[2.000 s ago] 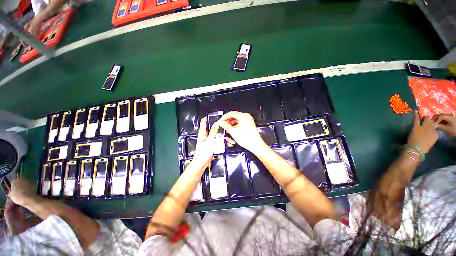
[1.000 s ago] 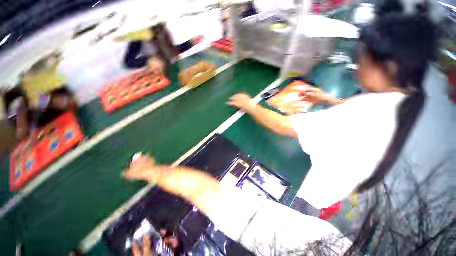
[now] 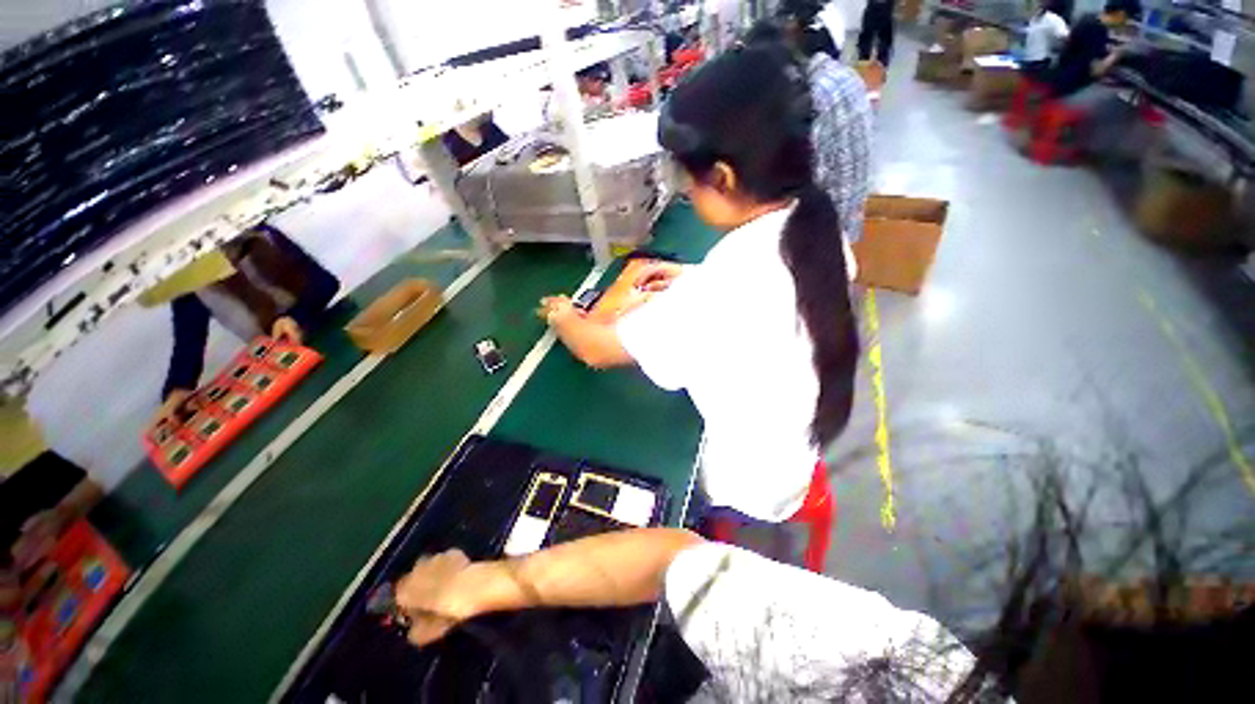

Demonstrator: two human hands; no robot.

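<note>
My right hand (image 3: 441,594) reaches in from the lower right over the black blister tray (image 3: 475,475). Its fingers are closed around the end of a small dark and grey piece, apparently a phone body (image 3: 384,600), partly hidden by the fingers and blurred. Two gold-rimmed phones with dark screens and pale lower ends, an upright one (image 3: 535,517) and a sideways one (image 3: 615,498), lie in tray pockets beyond my forearm. My left hand is out of the picture.
A phone (image 3: 490,356) lies on the green conveyor belt (image 3: 365,461). A seated person (image 3: 743,330) works at the right beside an orange bag (image 3: 630,286). Across the belt are red trays (image 3: 231,406), people and an open brown box (image 3: 397,315). A carton (image 3: 900,242) stands on the floor.
The view has swung up and right, showing more of the aisle. My right hand has come back from over the belt to the tray. My left hand has dropped out of view.
</note>
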